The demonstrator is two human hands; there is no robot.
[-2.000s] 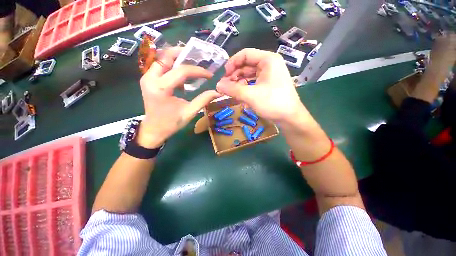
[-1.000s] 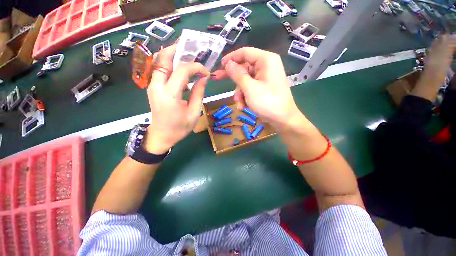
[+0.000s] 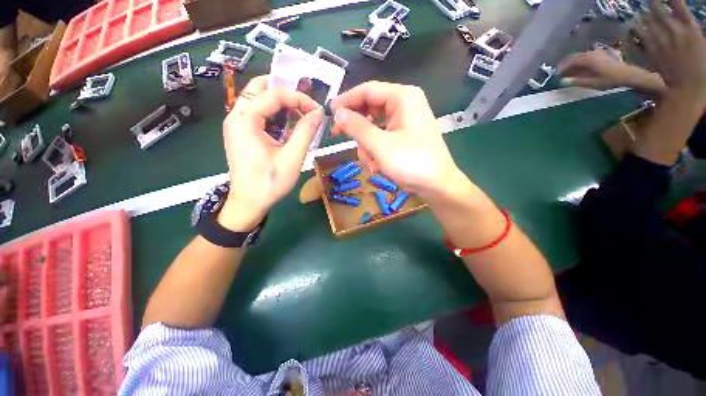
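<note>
My left hand (image 3: 267,147) holds a white plastic housing (image 3: 294,69) up over the belt's near rail, with an orange-brown part (image 3: 230,89) beside it. Its thumb and forefinger are pinched close to the housing's lower part. My right hand (image 3: 399,135) is just to the right, its thumb and forefinger pinched near the left fingertips. Any small part between the fingertips is too small to make out. The open cardboard box (image 3: 358,227) below my hands holds several blue cylinders (image 3: 346,172).
A dark green belt (image 3: 108,170) carries scattered housings (image 3: 155,126) beyond a pale rail (image 3: 174,199). A grey post (image 3: 526,58) slants at right. Pink trays stand near left (image 3: 124,294) and far left (image 3: 116,39). Another person's hands (image 3: 666,58) are at upper right.
The housings on the belt have shifted to the right. My fingertips stay close together, with the held housing turned slightly. The other person's hands have risen, and a second one now shows.
</note>
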